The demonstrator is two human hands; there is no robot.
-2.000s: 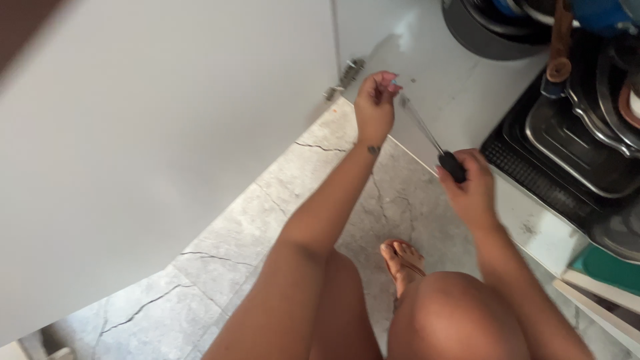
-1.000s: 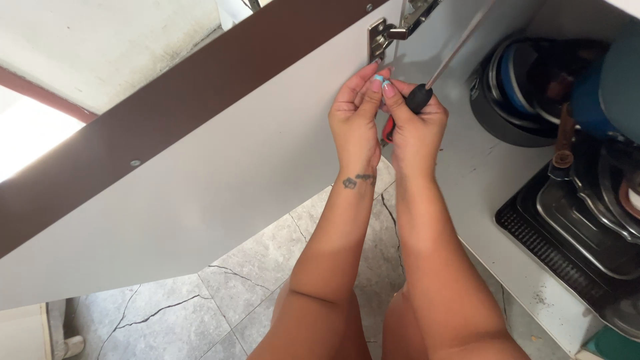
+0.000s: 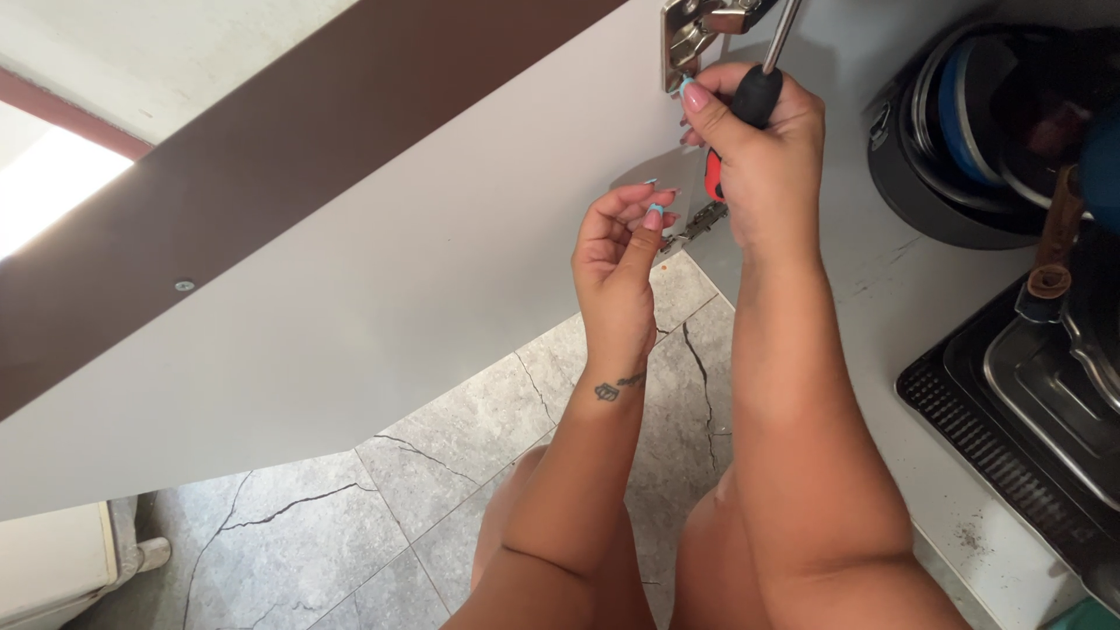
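My right hand (image 3: 770,157) holds a screwdriver (image 3: 759,94) with a black and red handle, its shaft pointing up and away. The thumb and fingertips of that hand touch the lower end of a metal concealed hinge (image 3: 685,39) on the white inner face of the cabinet door (image 3: 420,236). Whether a screw is between those fingertips cannot be told. Below and left of it, my left hand (image 3: 617,254) is raised before the door, fingers loosely curled, with nothing visible in it. A second hinge (image 3: 700,223) shows behind my hands, lower on the door.
On the cabinet floor (image 3: 875,297) to the right stand stacked pans (image 3: 945,201) and a black rack or tray (image 3: 962,429) with metal trays. A brown door edge strip (image 3: 219,175) runs diagonally at left. Cracked-pattern floor tiles (image 3: 472,437) lie below.
My hands were together under the upper hinge one second ago; now the left is lower and apart, while the right touches the hinge. Two seconds ago both were near the lower hinge. The view has shifted.
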